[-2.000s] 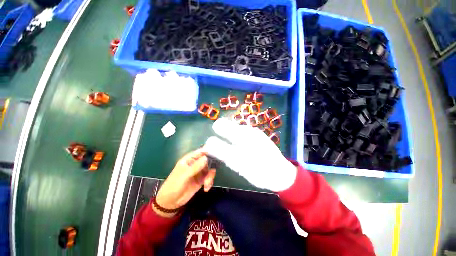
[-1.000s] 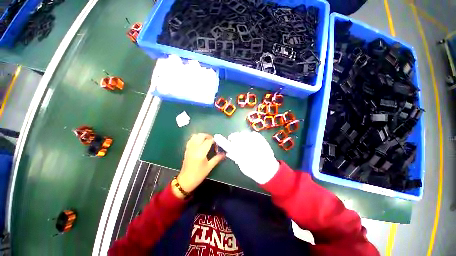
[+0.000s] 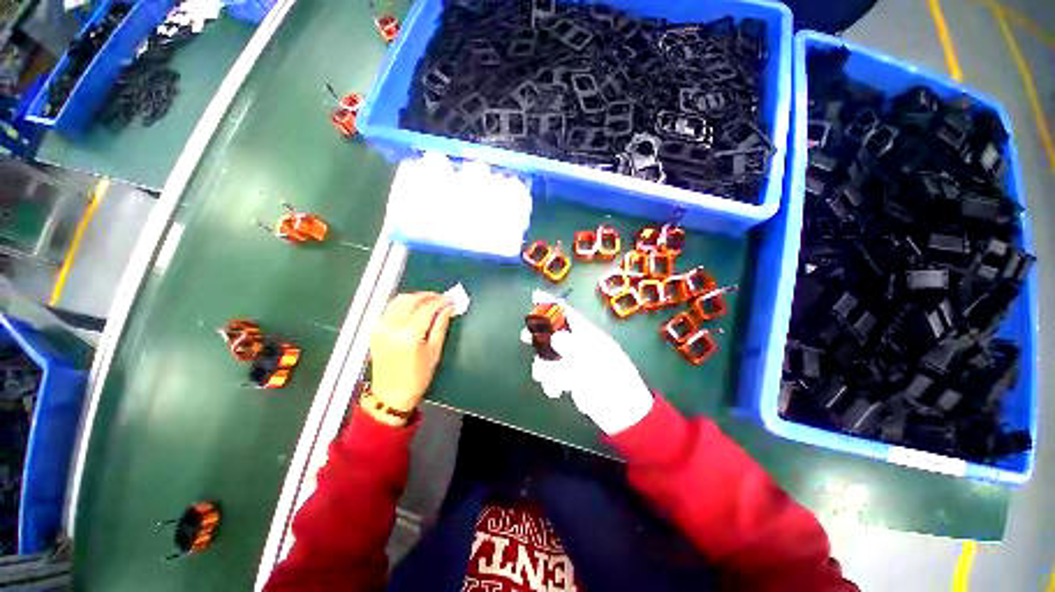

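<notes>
My right hand (image 3: 592, 372), in a white glove, holds a copper coil with black plastic on it (image 3: 544, 325) above the green bench. My bare left hand (image 3: 407, 347), with a bracelet on the wrist, is at the bench's left side. Its fingertips touch the small white square pad (image 3: 458, 300); whether they grip it or only touch it is hard to tell. A loose pile of orange copper coils (image 3: 654, 291) lies on the bench beyond my right hand.
The upper blue bin (image 3: 486, 154) holds flat black frames. The right blue bin (image 3: 791, 231) holds black housings. A small blue tray (image 3: 449, 245) has bright white contents. The green conveyor belt (image 3: 231, 451) at left carries spaced coils, some with black plastic.
My hands have moved apart. My left hand has moved left to the white pad; my right hand now shows the coil with black plastic. The whole view has shifted.
</notes>
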